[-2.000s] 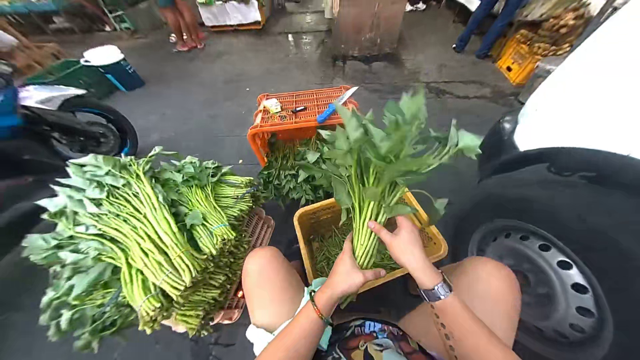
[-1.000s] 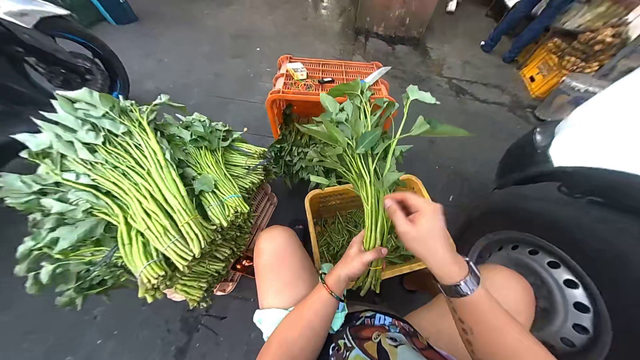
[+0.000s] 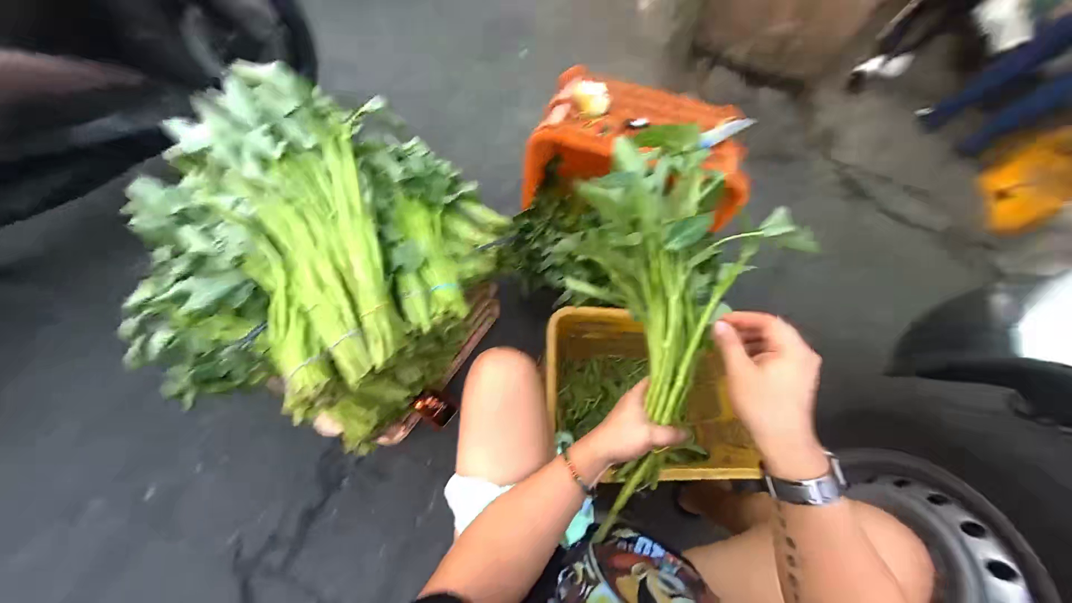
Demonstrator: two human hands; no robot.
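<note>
My left hand [image 3: 641,427] is closed around the lower stems of a bunch of leafy greens [image 3: 666,335], held upright over a yellow plastic crate [image 3: 729,465]. Just right of the stems is my right hand [image 3: 766,368], its thumb and fingertips near one stem that leans outward; whether they touch it I cannot tell. Stems and leaves lie inside the crate. To the left, tied bunches of the same greens [image 3: 327,243] are piled on a reddish crate [image 3: 477,327].
An orange crate [image 3: 578,142] lies beyond, with a knife [image 3: 727,132] on top and more greens at its open side. A car wheel [image 3: 946,511] is close on the right. A yellow crate [image 3: 1030,184] and a person's legs [image 3: 1005,75] are farther right.
My right hand has opened somewhat beside the bunch, and one stem now leans out to the right. The view has shifted and blurred.
</note>
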